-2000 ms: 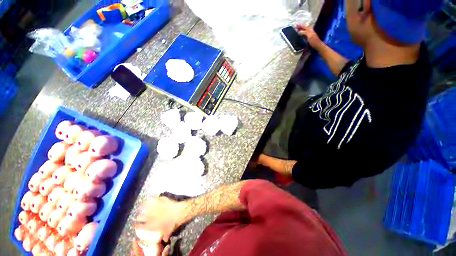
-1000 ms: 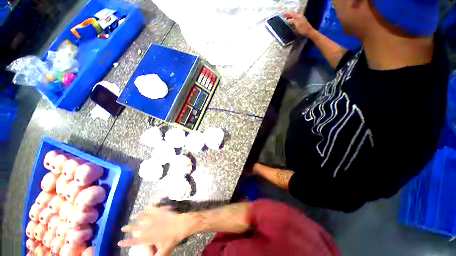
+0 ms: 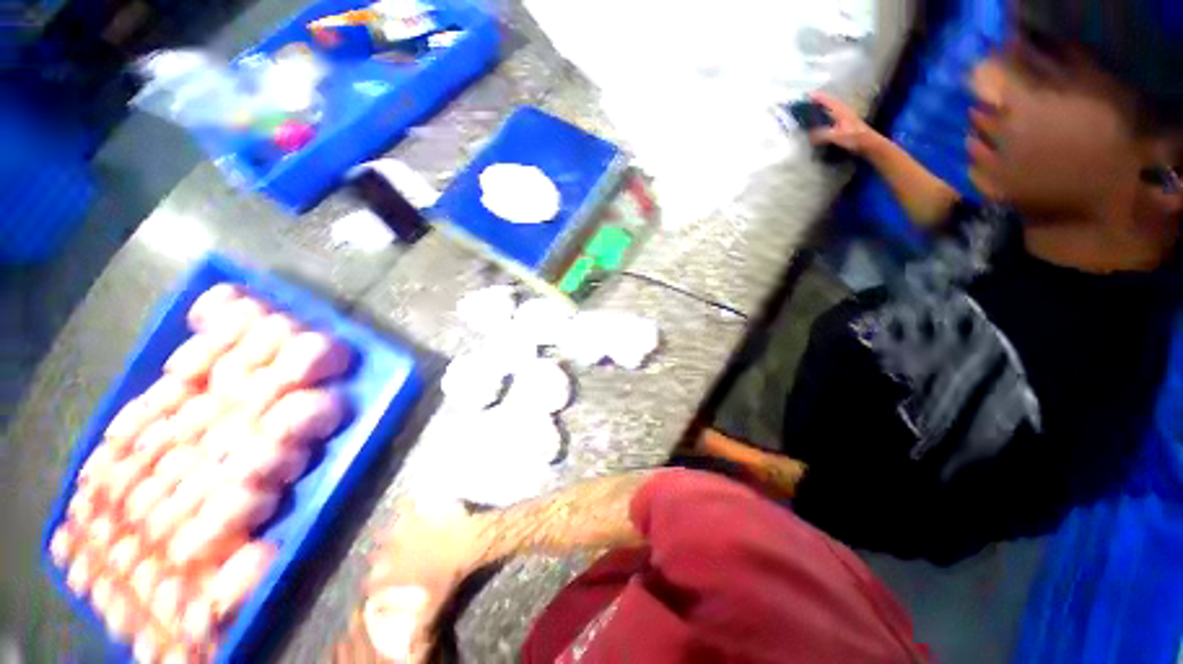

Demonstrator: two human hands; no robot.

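Note:
My right hand, blurred, reaches from a maroon sleeve to the bench near the bottom edge. A pale rounded piece shows at its fingers; I cannot tell whether the hand grips it. My left hand cannot be made out. Rows of pink moulded pieces fill a blue tray on the left. Several white stuffing wads lie on the bench beyond my right hand. Another wad sits on the blue-topped scale, whose display is lit green.
A phone lies left of the scale. A small blue tray with mixed items is at the far left. A big pale plastic bulk lies beyond the scale. A person in black stands at right, a hand on a dark phone.
The view has shifted, and the bench things sit further right and mostly higher. My right hand's spread fingers have drawn in around the pale piece. The person's face has turned towards the bench. The display now shows green.

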